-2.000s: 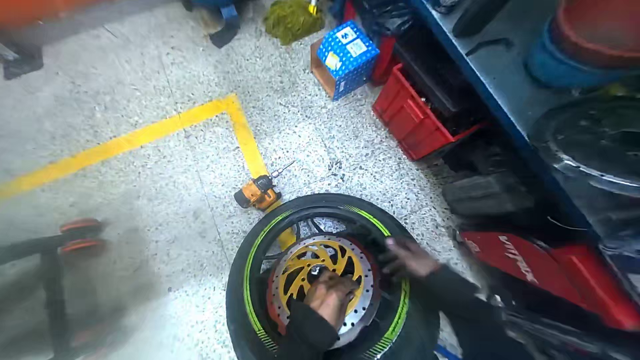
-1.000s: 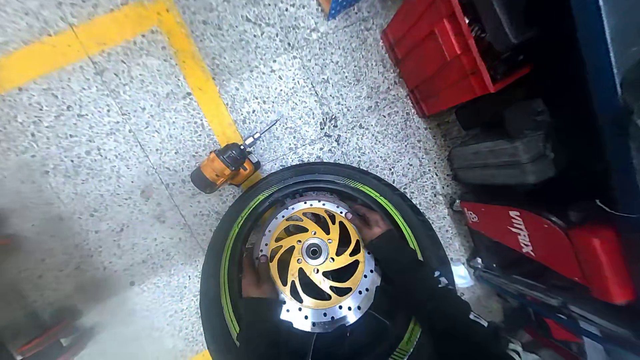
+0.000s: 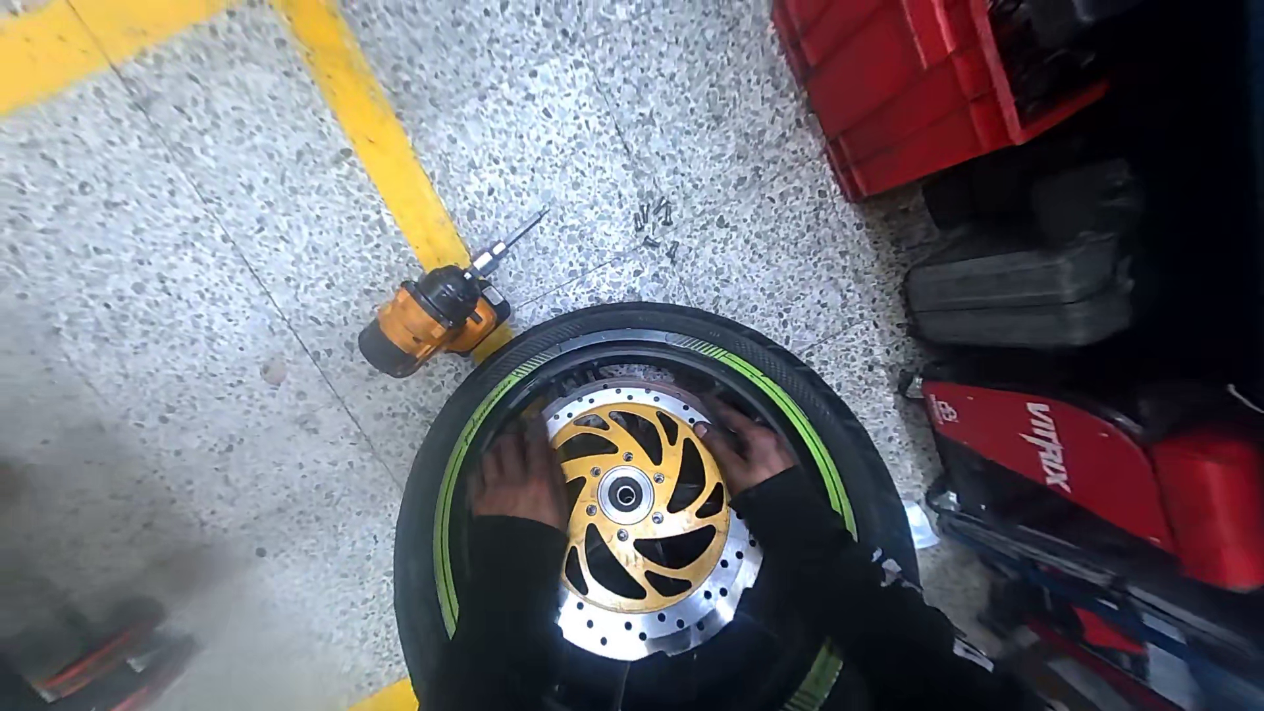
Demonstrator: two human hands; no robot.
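Note:
A motorcycle wheel with a black tire [image 3: 652,321] and green rim stripes lies flat on the floor. On its hub sits a brake disc [image 3: 681,553] with a gold center and a drilled silver outer ring. My left hand [image 3: 521,472] rests at the disc's left edge, fingers pointing up the view. At the upper right edge is my right hand [image 3: 746,444], its thumb on the ring and its other fingers reaching down beside it, partly hidden. An orange and black cordless driver [image 3: 430,321] with a long bit lies just outside the tire, and several small bolts [image 3: 657,227] lie beyond it.
A red plastic crate [image 3: 889,89] holding dark items stands at the upper right. Below it are a dark gray case [image 3: 1017,291] and red equipment [image 3: 1047,464] bearing writing. A yellow painted line [image 3: 370,128] crosses the speckled floor. A blurred red and black object [image 3: 99,662] is at lower left.
Two seconds ago one hand was over the disc's center and the other was over the tire's right side. Now both are at the disc's edges. The view has moved closer to the wheel.

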